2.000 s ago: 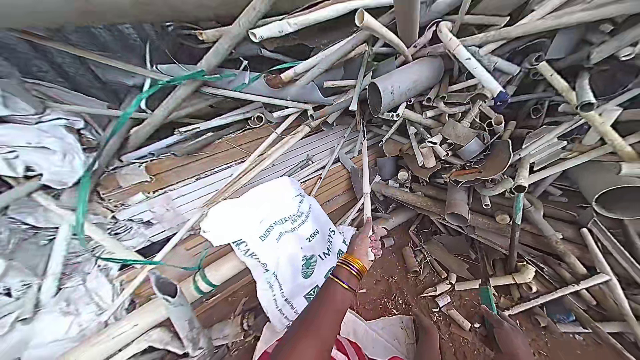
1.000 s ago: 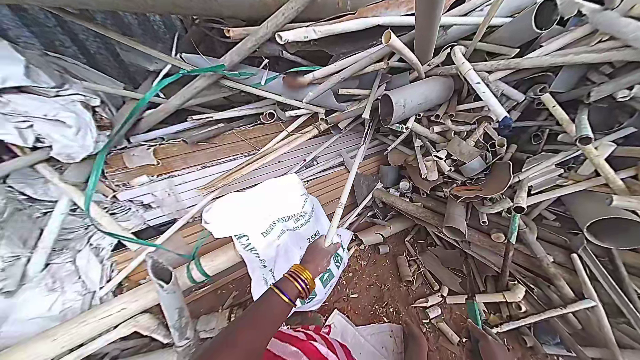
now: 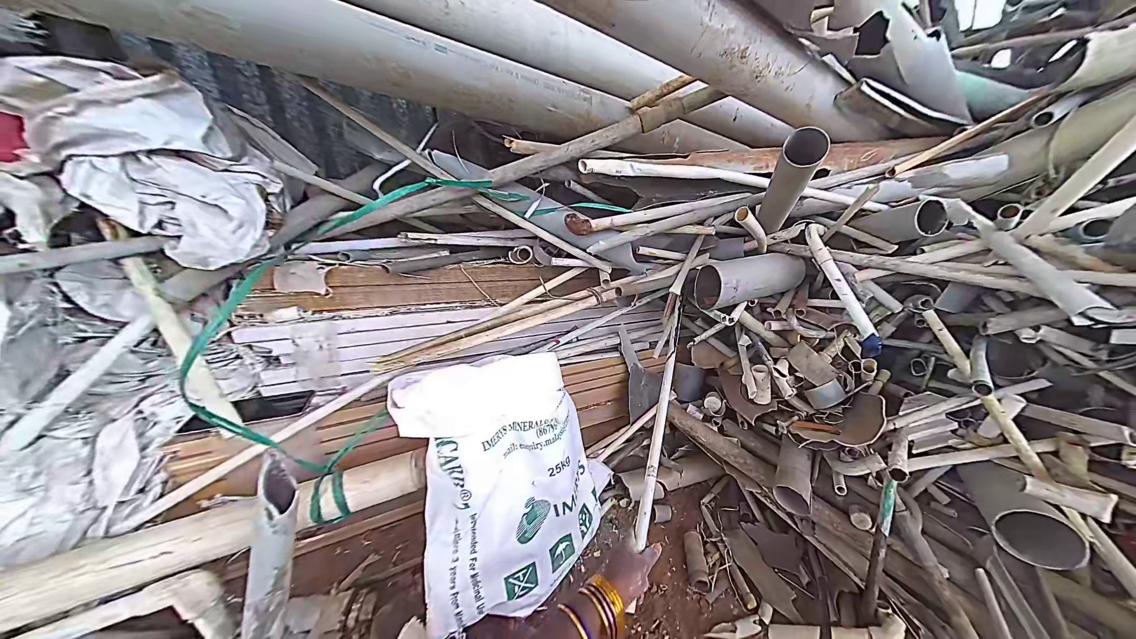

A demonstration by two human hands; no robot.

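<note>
My left hand [image 3: 628, 572], with gold and dark bangles on the wrist, reaches in from the bottom edge. It is closed around the lower end of a thin whitish plastic pipe [image 3: 657, 444], which slants up and slightly right into the pile. Left of the hand, close to my wrist, a white printed woven sack [image 3: 506, 497] lies over the lower boards. A wide grey pipe piece [image 3: 754, 280] sits near the thin pipe's upper end. My right hand is out of view.
Cut pipes and broken pieces [image 3: 825, 390] are heaped at the right. Large grey pipes [image 3: 399, 62] cross the back. Brown and white strips [image 3: 426, 293] are stacked behind the sack. Green strapping [image 3: 209, 342] loops at the left near crumpled white sheeting [image 3: 169, 169]. Bare reddish soil shows by my hand.
My view has tilted up. My right hand, at the lower right before, has left the picture. My left hand still holds the thin pipe.
</note>
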